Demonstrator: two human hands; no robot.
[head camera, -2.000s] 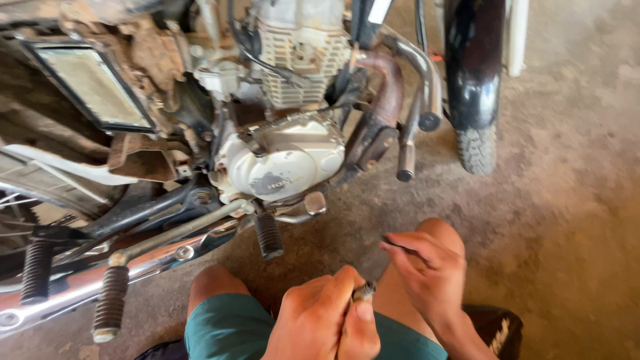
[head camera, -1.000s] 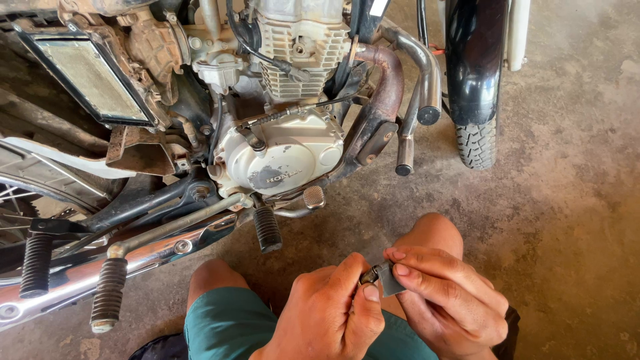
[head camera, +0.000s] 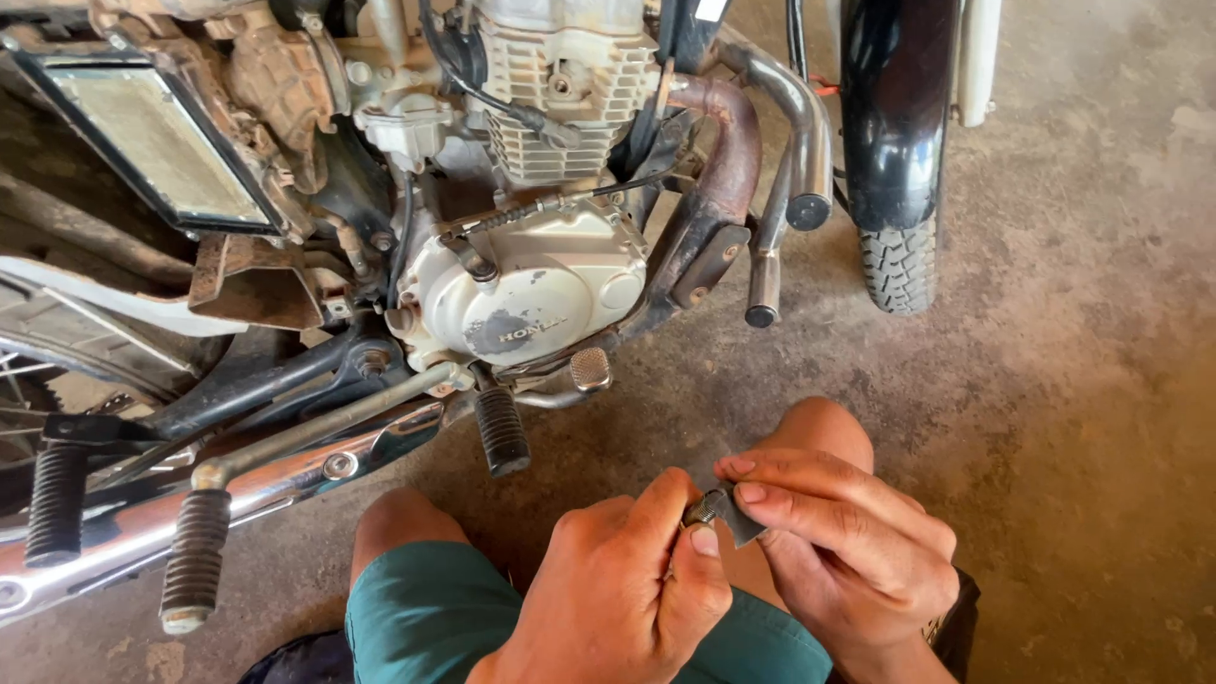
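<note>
Between the thumb and fingers of my left hand (head camera: 617, 579) is a small threaded metal part, likely a spark plug (head camera: 701, 509), its threaded end pointing up and right. My right hand (head camera: 845, 541) pinches a small piece of thin grey sheet, which looks like sandpaper (head camera: 741, 521), against that end. Both hands are over my lap, below the motorcycle engine. The finned cylinder (head camera: 560, 104) has an open round hole (head camera: 562, 85) in its side. A black cable with a cap (head camera: 546, 125) hangs across the fins beside it.
A Honda engine cover (head camera: 532, 294) faces me. Nearer are the kick-start lever (head camera: 313, 423), a rubber footrest (head camera: 501, 427), the brake pedal (head camera: 590, 369) and the chrome exhaust silencer (head camera: 332, 465). Chrome crash-bar ends (head camera: 764, 285) stick out at the right, near the front tyre (head camera: 898, 271).
Two seconds ago my hands were apart; my right hand has moved in to the part in my left hand. The grey sheet is at its end in both later frames.
</note>
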